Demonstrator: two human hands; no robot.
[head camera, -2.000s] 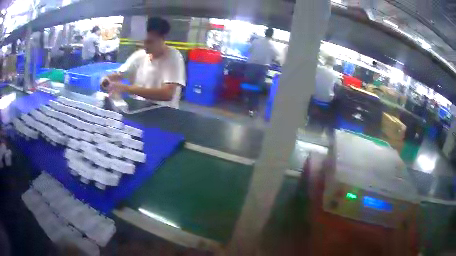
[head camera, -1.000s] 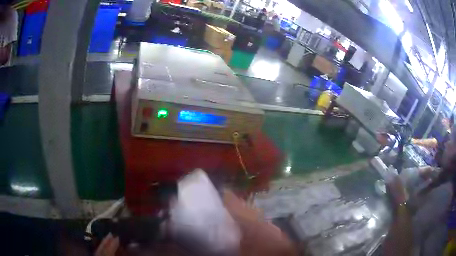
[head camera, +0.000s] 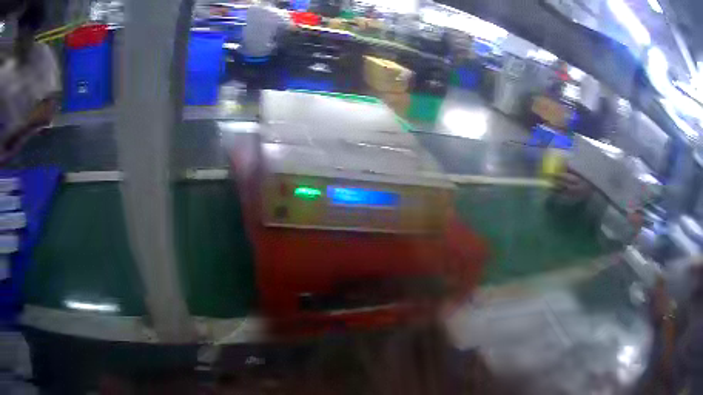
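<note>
The cream-grey hipot tester stands on a red box in the middle, its green lamp and blue display lit. White units lie in rows on a blue mat at the left edge, cut off by it. A brownish, strongly blurred patch runs along the bottom edge below the red box. It may be my hands, but I cannot tell left from right, nor whether they hold anything. No unit shows in them.
A grey post rises left of the tester. A green conveyor runs behind the dark bench edge. Shiny clear plastic lies right of the tester. A person is at the upper left; another is partly visible at the right edge.
The view first swung right, then slightly back left, so the mat's edge shows again. The white unit and the hands seen at the bottom a second ago are no longer distinct.
</note>
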